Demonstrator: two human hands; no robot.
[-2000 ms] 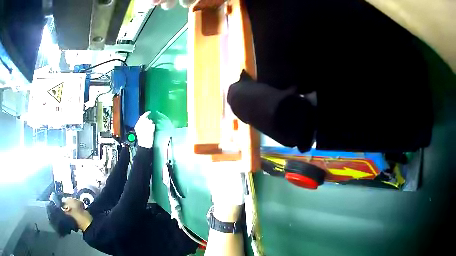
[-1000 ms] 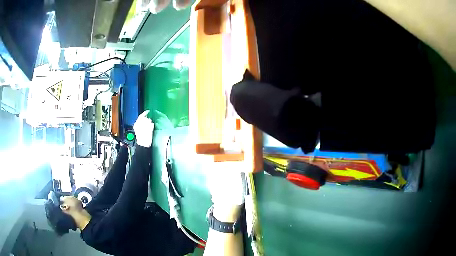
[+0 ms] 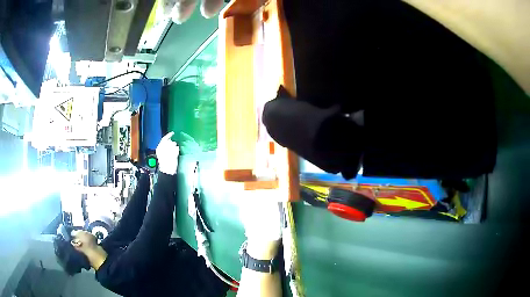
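Observation:
The orange-brown fixture stands upright in the picture at centre, with a pale, glaring slot along it. I cannot make out a part in the slot. My left hand, white-gloved with a black band on the wrist, is at the fixture's lower end. It is washed out by glare, so its fingers and any grip are hidden. My right hand shows only as white-gloved fingertips at the top edge, beyond the fixture's upper end; the rest is cut off. A black padded lump lies against the fixture on the black cloth.
A red emergency stop sits on the red-yellow panel below the cloth. A mottled hose runs beside my left wrist. At left, a person in black has a gloved hand at a blue station over the green surface.
My right fingertips show a little lower and further into the picture at the top edge. My left hand stays at the fixture's lower end. The view has shifted slightly.

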